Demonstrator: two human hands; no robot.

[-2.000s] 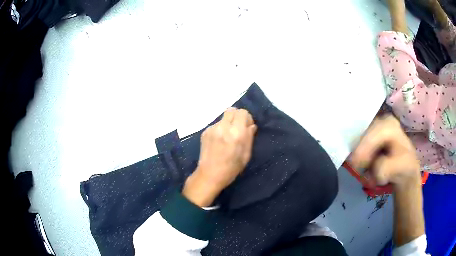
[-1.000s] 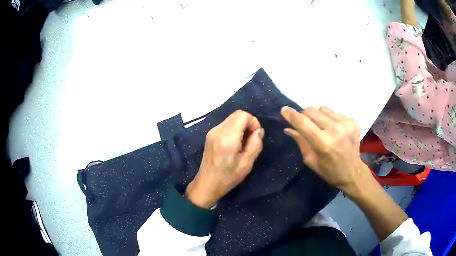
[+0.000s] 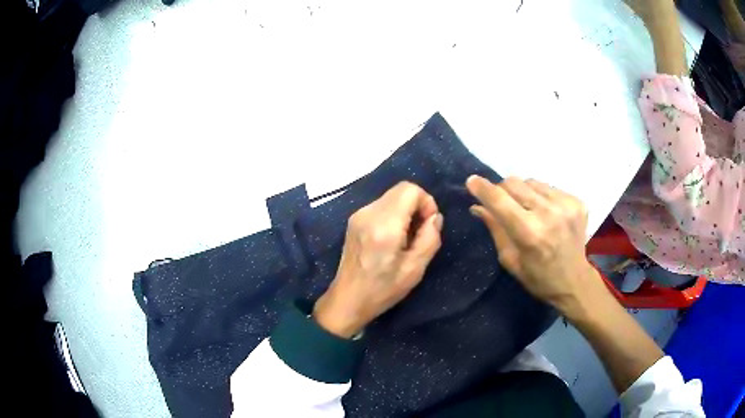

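Observation:
Dark speckled trousers (image 3: 425, 302) lie over the near table edge and the lap, waistband running diagonally upward to the right. A short square-ended tab (image 3: 287, 208) sticks up past the waistband, with a thin strip of white lining beside it. My left hand (image 3: 388, 249) rests on the cloth below the waistband, thumb and forefinger pinched on it. My right hand (image 3: 535, 233) is just right of it over the trousers, fingers bent, forefinger and thumb tips near each other. Its palm is hidden; no tool shows.
The white table (image 3: 245, 106) carries scattered thread clippings. Dark garments (image 3: 37, 147) lie along the left. A person in a pink patterned top (image 3: 694, 163) is at the right. A red plastic thing (image 3: 645, 286) and a blue bin (image 3: 719, 351) are at lower right.
My right hand has come in from the right edge to the trousers beside my left hand. My left hand has opened from a fist-like grip into a pinch. The neighbour's arm has shifted.

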